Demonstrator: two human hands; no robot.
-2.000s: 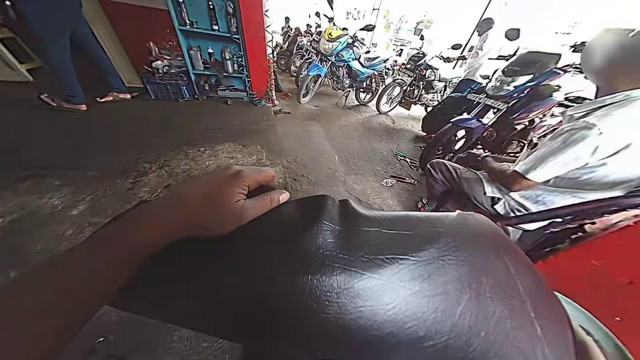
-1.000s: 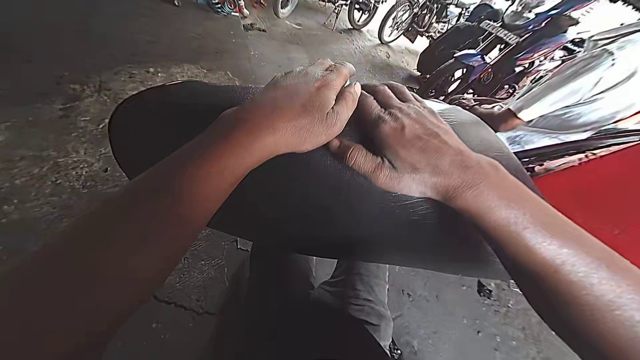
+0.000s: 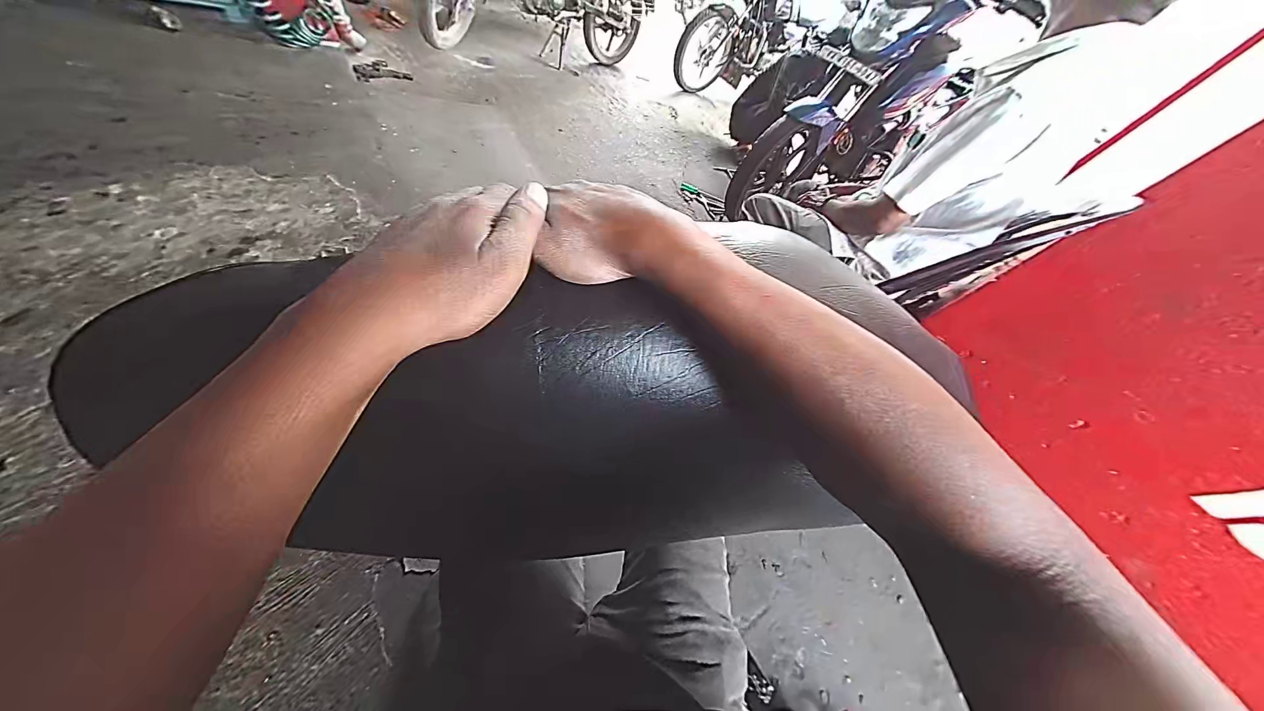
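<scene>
A long motorcycle seat with a black vinyl cover (image 3: 553,425) lies crosswise in front of my legs, its rounded end at the left. Both hands rest at its far edge, near the middle. My left hand (image 3: 464,257) lies over the edge with the thumb on top, against the other hand. My right hand (image 3: 602,232) is bent over the same edge, palm heel on the cover. The fingertips of both hands are hidden beyond the edge, so how firmly they grip does not show. Creases and a shiny patch mark the cover just below the hands.
At the right, a red wall or panel (image 3: 1116,395) stands close to my right arm. Beyond it a person in a light shirt (image 3: 1047,128) sits by a blue motorcycle (image 3: 820,118). Tools (image 3: 703,197) lie on the concrete floor (image 3: 247,128). More motorcycles stand farther back.
Two seconds ago only my left hand showed, on the seat's edge. The right hand came onto the cover beside it and is now bent over the far edge. The view has tilted down.
</scene>
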